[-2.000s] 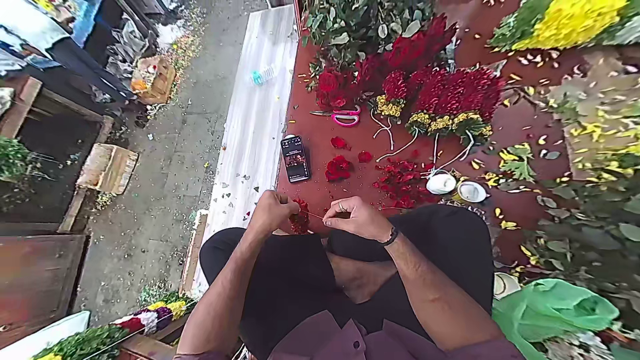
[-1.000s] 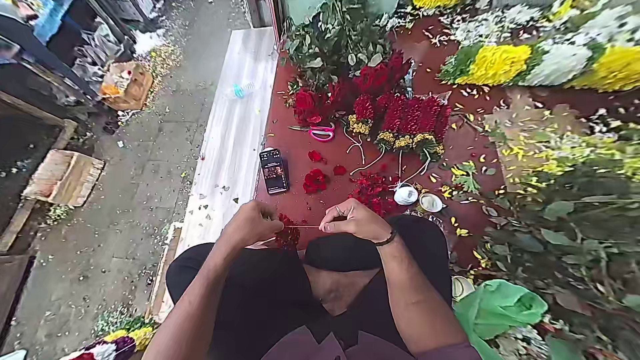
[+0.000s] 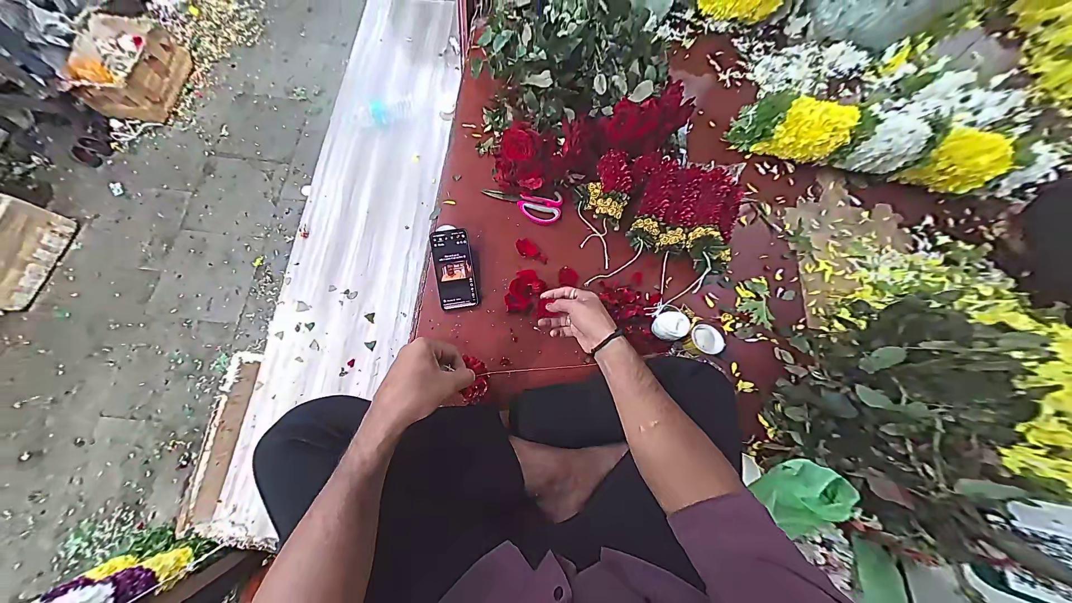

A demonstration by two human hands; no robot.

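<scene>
My left hand [image 3: 423, 378] has its fingers closed on a thread, with a small bunch of red petals [image 3: 475, 381] hanging at its fingertips. From there the pale thread [image 3: 544, 368] runs taut to the right, passing below my right wrist toward the white thread spools [image 3: 671, 325]. Fingers apart, my right hand [image 3: 576, 316] is over the loose red rose heads and petals [image 3: 523, 291]; whether it touches a petal is hard to see. Strung red flower bundles with yellow ends [image 3: 682, 201] lie beyond it, their white strings trailing.
A smartphone [image 3: 455, 268] lies on the red surface near pink-handled scissors [image 3: 540, 207]. Leafy rose stems [image 3: 578, 50] are at the top. Yellow and white garlands [image 3: 888, 142] lie at right, above a leafy heap [image 3: 888, 402]. A green plastic bag [image 3: 806, 496] sits by my right knee.
My right hand has left the thread near my left hand and moved forward over the loose red petals, its fingers now spread. My left hand still holds its end. The view has shifted.
</scene>
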